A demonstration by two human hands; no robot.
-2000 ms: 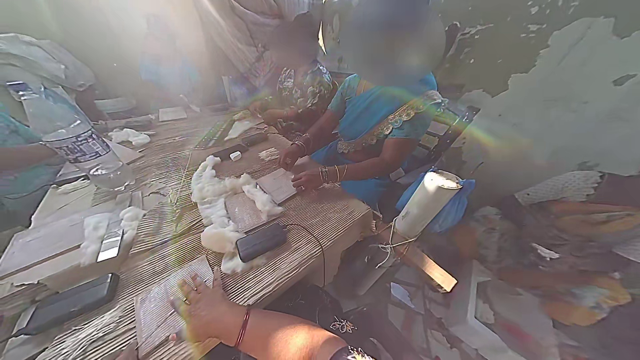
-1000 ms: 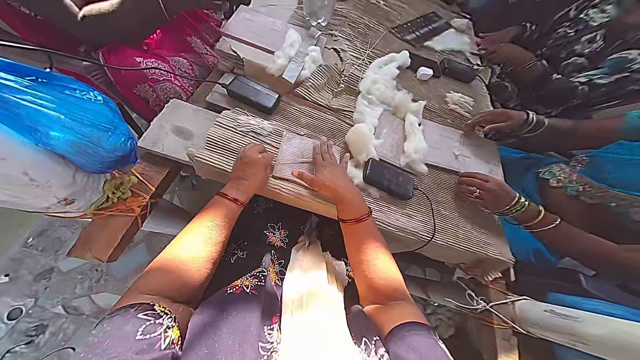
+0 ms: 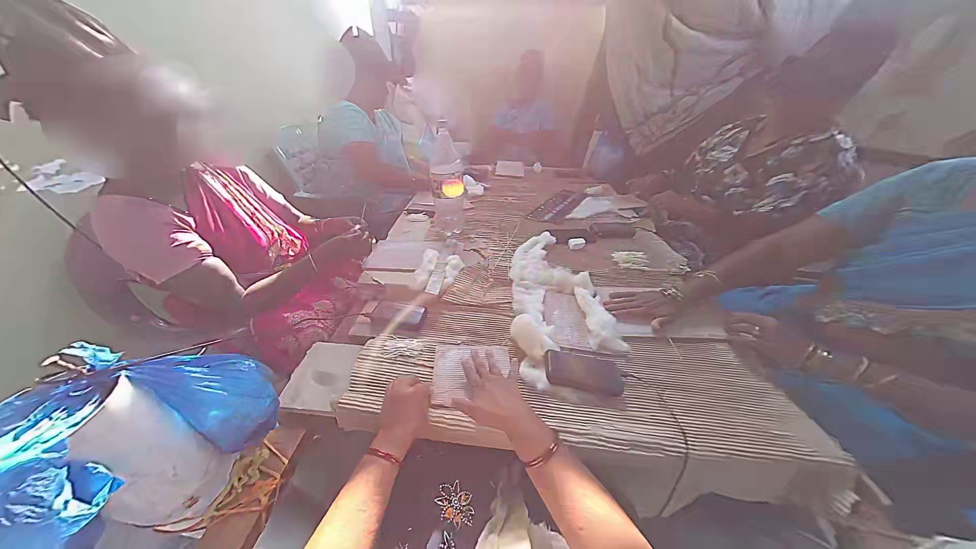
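My right hand (image 3: 492,393) lies palm down with fingers spread on a pale, flat rectangular board (image 3: 450,372) at the near edge of the table. Just left of the board, my left hand (image 3: 406,404) rests with curled fingers at the table's edge; whether it pinches something is hidden. Small white wicks or strips (image 3: 402,348) lie beyond it. To the right of my right hand are a long roll of white cotton wool (image 3: 531,278) and a dark power bank (image 3: 585,372) with a cable. Beneath everything is a ribbed mat (image 3: 724,404).
A plastic bottle (image 3: 447,183) stands farther back. Another dark device (image 3: 398,315) lies at left. A co-worker's hand (image 3: 648,305) rests on a board at right; several people sit around the table. A blue plastic bag (image 3: 221,396) sits low at left beside a pale block (image 3: 324,374).
The view has swung strongly and now looks farther along the table. My right hand remains on the board, with my left hand still beside it as one second ago.
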